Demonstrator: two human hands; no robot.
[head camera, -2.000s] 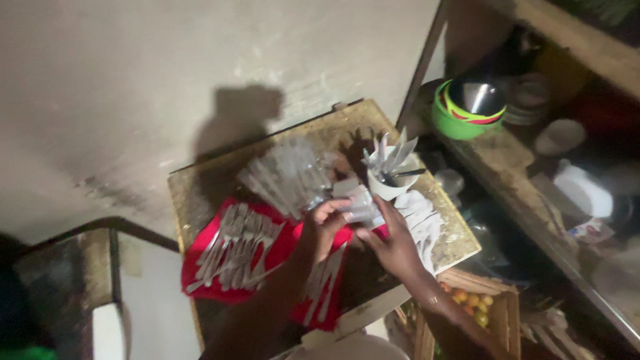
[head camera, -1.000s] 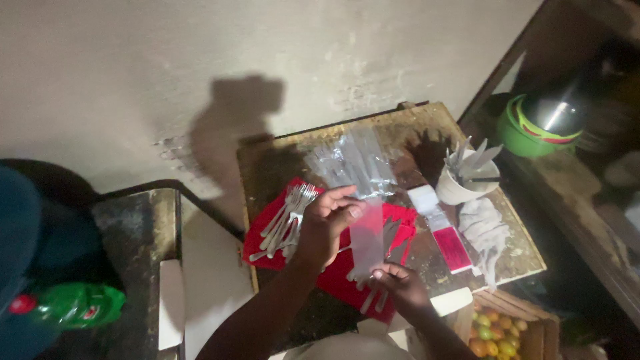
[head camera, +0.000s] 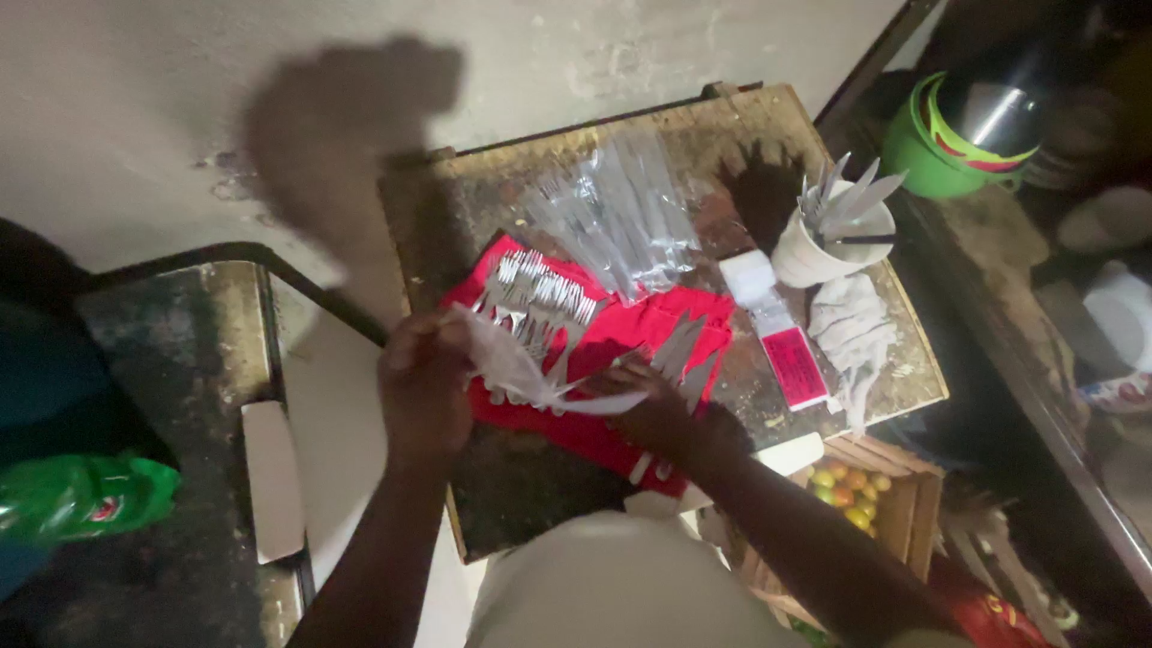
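Note:
A clear plastic sleeve is pinched at its upper left end by my left hand. My right hand is at the sleeve's lower right end, over the red cloth; blur hides its exact grip and whether it holds cutlery too. Metal forks lie in rows on the cloth's left part, table knives on its right. Behind the cloth is a pile of cutlery in clear sleeves. A white cup of knives and forks stands at the right, behind a crumpled whitish cloth.
A pink and white packet lies right of the red cloth on the worn wooden table. Below the table's right side sits a wooden crate of tomatoes. Green bowls rest on the right shelf; a green plastic bottle lies at left.
My left hand has moved left with the sleeve, which was upright between both hands and now slants. My right hand has come up over the red cloth near the knives.

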